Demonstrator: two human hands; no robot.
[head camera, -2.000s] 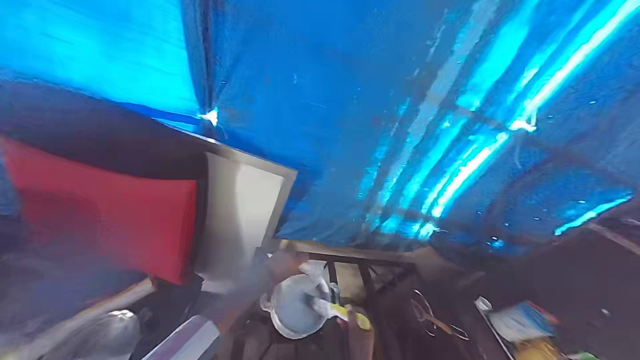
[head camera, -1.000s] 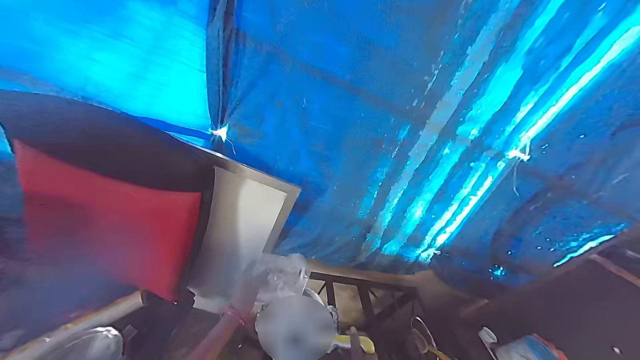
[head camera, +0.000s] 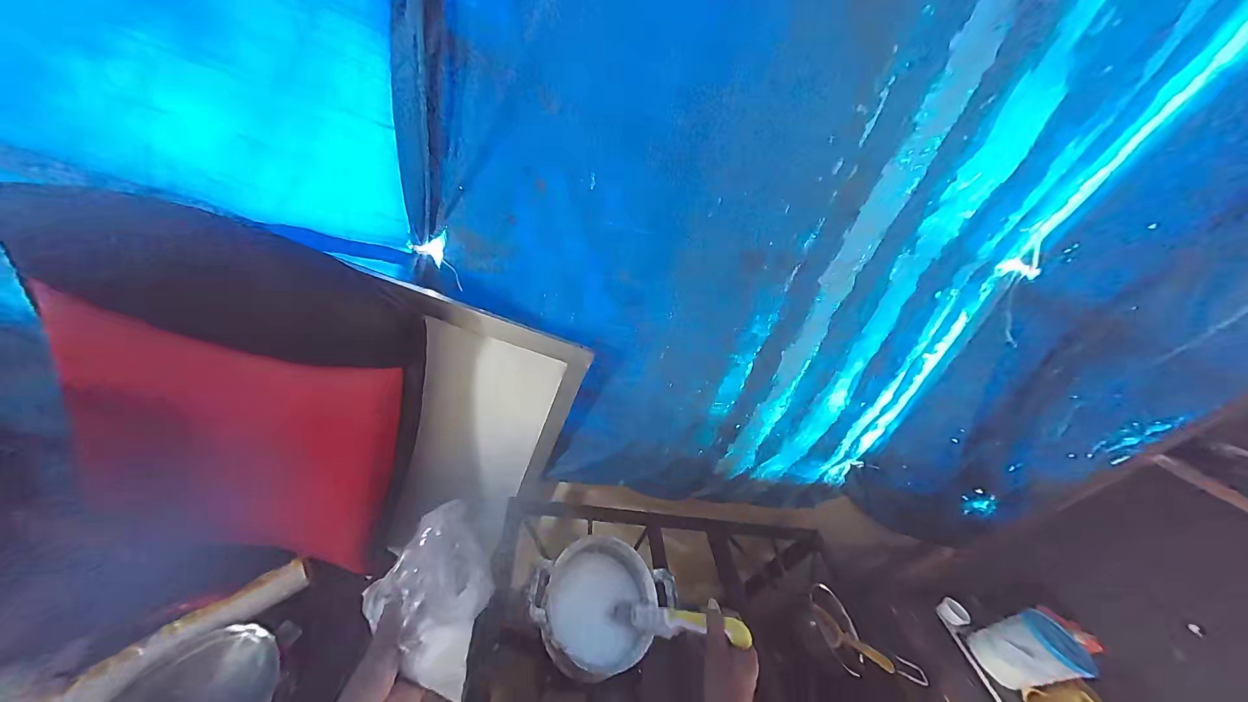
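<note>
At the bottom of the head view, my left hand (head camera: 388, 648) grips a clear plastic bag (head camera: 439, 585) with white contents low in it. Right of the bag, a two-handled metal pot (head camera: 593, 609) holds a whitish substance, and steam or powder blurs its surface. From the pot's right my right hand (head camera: 729, 653) holds a utensil with a yellow handle (head camera: 694, 620), its pale end over or in the pot. The kind of utensil cannot be told.
A dark metal frame (head camera: 673, 522) stands behind the pot. To the right lie a strainer (head camera: 829, 624) and a tub with a blue rim (head camera: 1033, 645). At lower left are a round metal lid or pan (head camera: 210, 668) and a pole (head camera: 195, 624). A blue tarpaulin (head camera: 634, 195) hangs above.
The bag, over the pot's upper left one second ago, has moved left, away from the pot with my left hand. The pot's inside shows more plainly now.
</note>
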